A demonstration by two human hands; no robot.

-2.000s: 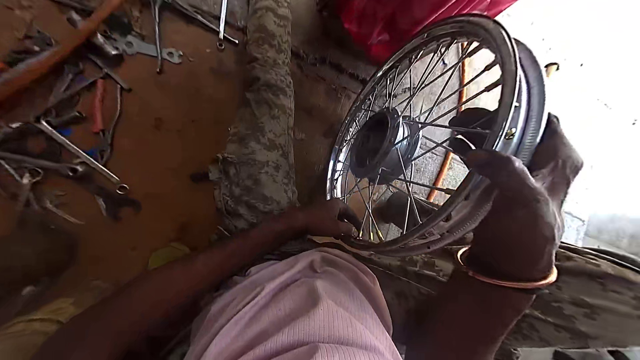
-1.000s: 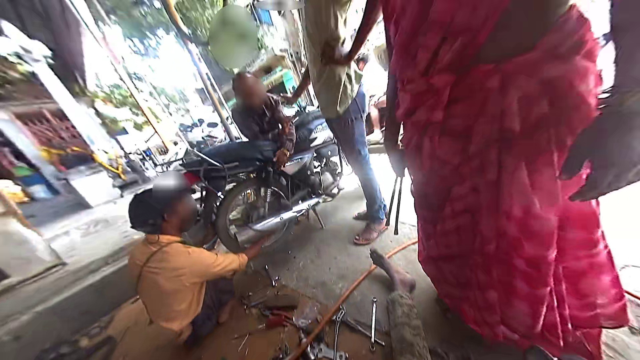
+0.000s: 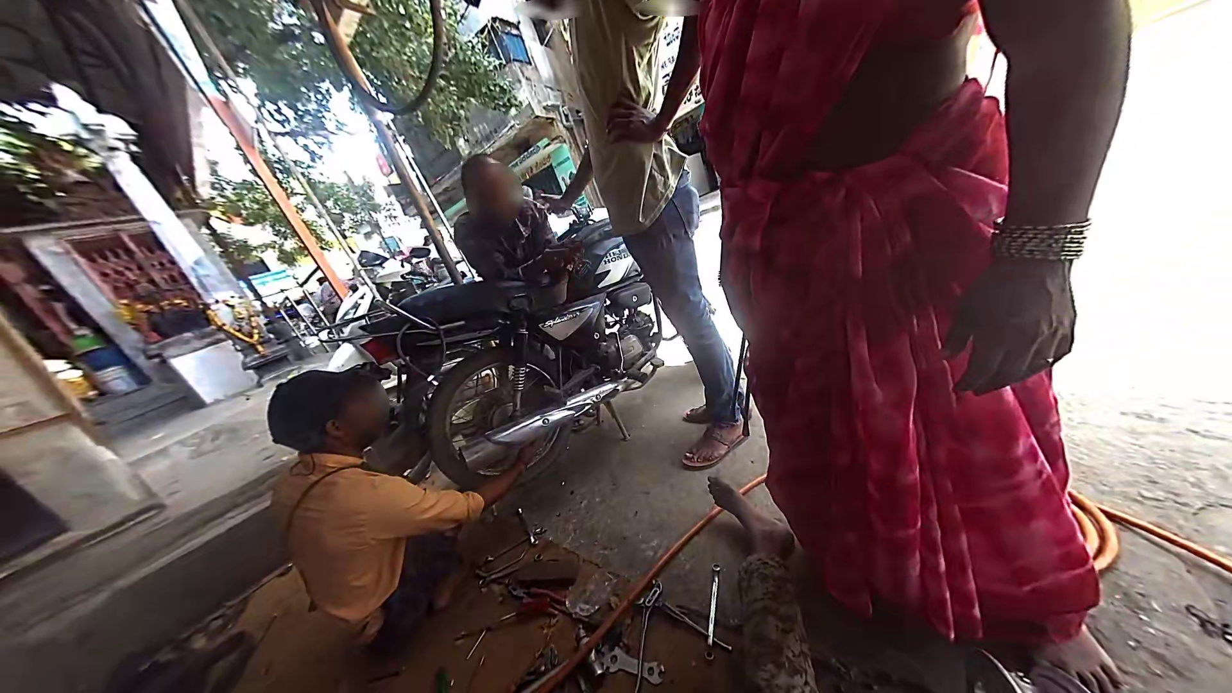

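Neither of my hands is in the head view; what they hold cannot be seen. My outstretched leg in camouflage trousers (image 3: pixel 773 626) lies at the lower middle, its bare foot resting near an orange hose (image 3: pixel 664 563). Left of that leg, wrenches and other hand tools are scattered on a brown ground sheet (image 3: pixel 568 568); one combination wrench (image 3: pixel 712 611) lies close beside the leg. At the bottom edge a small part of a metal wheel rim (image 3: pixel 991 671) shows.
A person in an orange shirt (image 3: pixel 351 539) crouches by a parked Honda motorcycle (image 3: pixel 539 356), one hand at its rear wheel. Another person (image 3: pixel 505 226) leans on its seat. A person in jeans (image 3: pixel 698 298) and one in a red sari (image 3: pixel 885 385) stand nearby. Coiled hose (image 3: pixel 1097 529) lies right.
The view has swung up from the spoked wheel to the street. Two seconds ago both my hands were on that wheel's rim; now they are out of view.
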